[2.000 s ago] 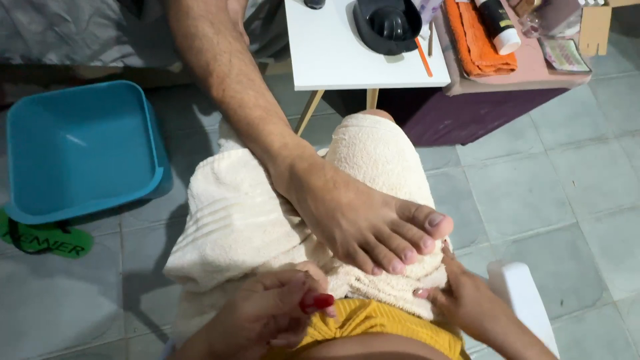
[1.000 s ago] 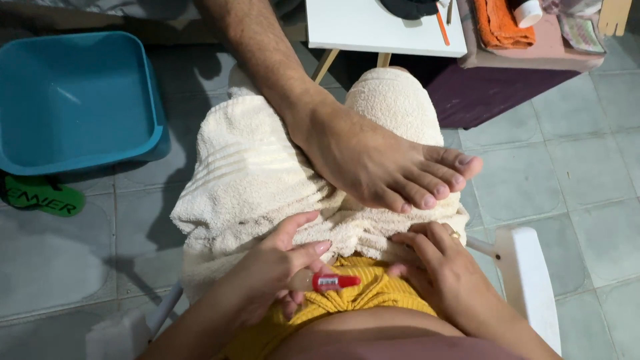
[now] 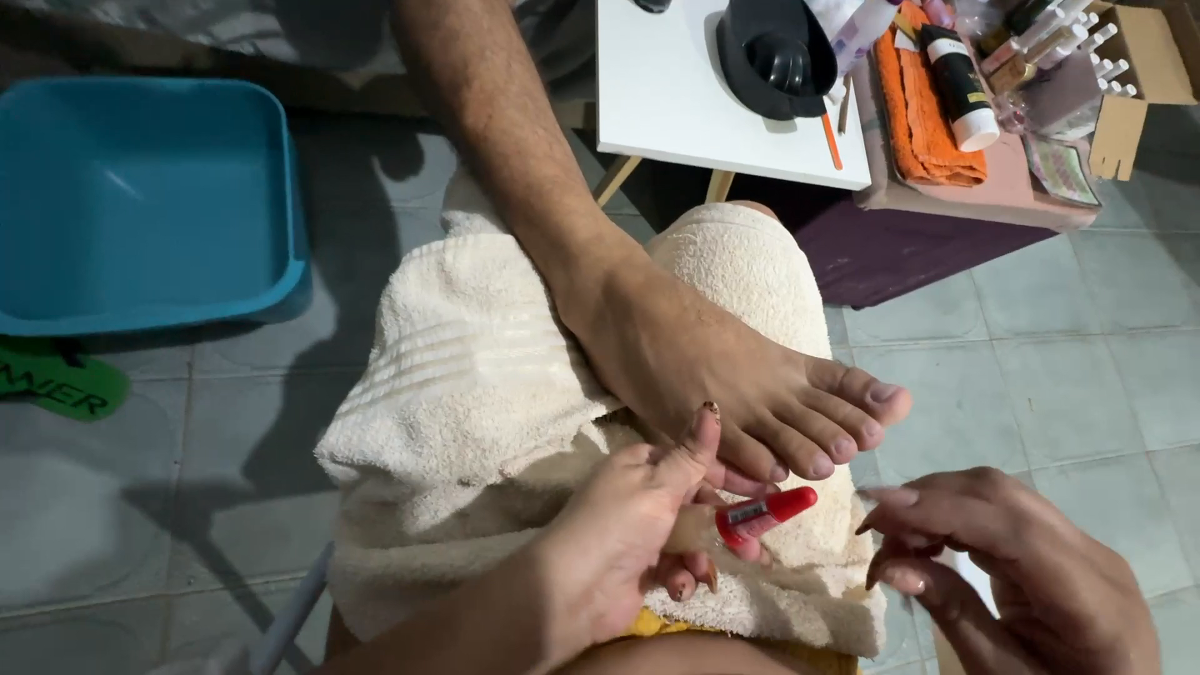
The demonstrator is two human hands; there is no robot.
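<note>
Another person's bare foot (image 3: pixel 703 347) rests on a cream towel (image 3: pixel 450 375) spread over my lap, toes pointing right. Below the toes, my left hand (image 3: pixel 647 525) holds a small bottle with a red pointed cap (image 3: pixel 767 516) against its palm and lower fingers, the thumb raised beside the foot. My right hand (image 3: pixel 1003 562) is off the towel to the right, its fingers curled and fingertips close together. Whether anything small sits between those fingertips cannot be told.
A blue plastic basin (image 3: pixel 150 206) stands on the tiled floor at left, a green flip-flop (image 3: pixel 70 380) below it. At the top, a white table (image 3: pixel 656 112) bears a black bowl (image 3: pixel 778 61); beside it are an orange towel (image 3: pixel 923 122), a tube (image 3: pixel 958 84) and several small bottles in a cardboard box (image 3: pixel 1148 56).
My right hand has left the towel and moved right, its fingers now curled. The red-capped bottle remains in my left hand, which has come up closer to the toes.
</note>
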